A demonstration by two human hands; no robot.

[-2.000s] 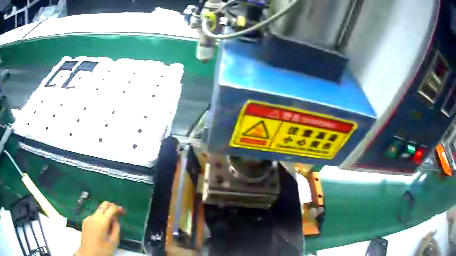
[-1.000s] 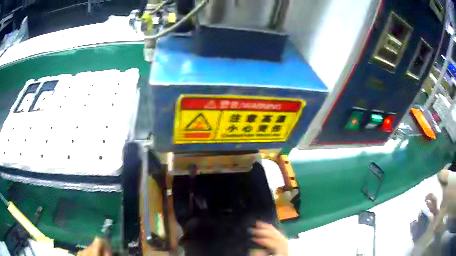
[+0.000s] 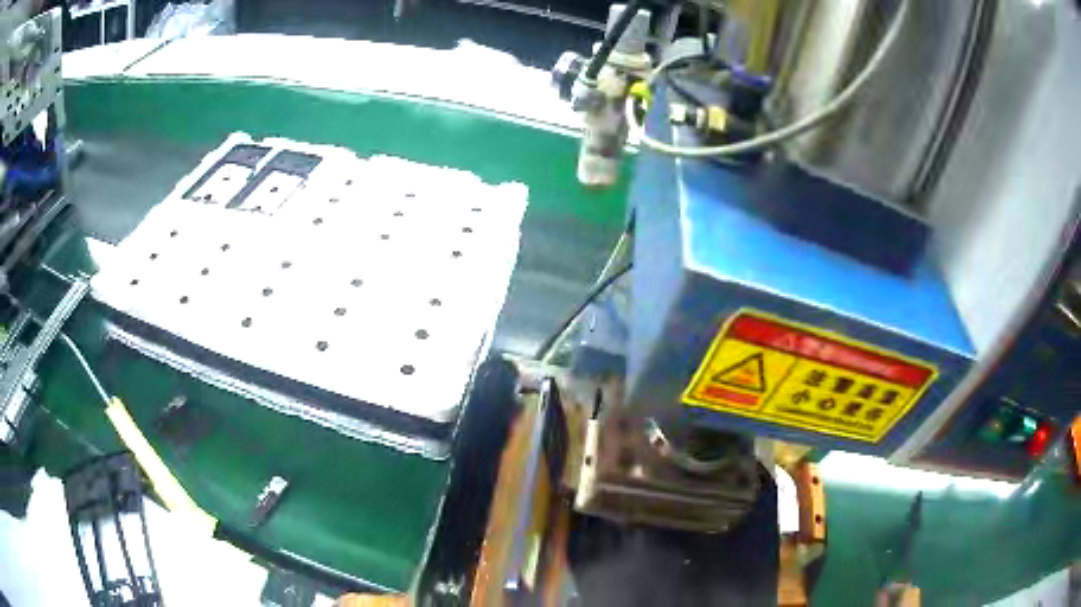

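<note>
The hot press head [image 3: 670, 480] hangs below the blue press head housing [image 3: 818, 267], over the shiny black cover [image 3: 670, 569]. The tan-brown press fixture [image 3: 504, 522] stands left of it, with a thin dark frame [image 3: 543, 486] tilted up in it. A sliver of skin at the bottom edge, left of the fixture, looks like my left hand [image 3: 377, 601]; its grip is cut off. Another blurred skin-coloured patch at the bottom right is below a thin dark piece [image 3: 914, 524]; I cannot tell whether it is my right hand or whether it holds the piece.
A white blister tray [image 3: 296, 279] lies on the green belt [image 3: 356, 510], with two dark-edged parts at its far left corner. A yellow-handled tool [image 3: 148, 457], small metal pieces and a black slotted frame [image 3: 109, 534] lie lower left. Orange-brown side block [image 3: 811, 504] right.
Compared with one second ago, the view has swung left. The press head now shows lower beneath the housing. The hand over the black cover has gone from there, and the left hand is almost out of the picture.
</note>
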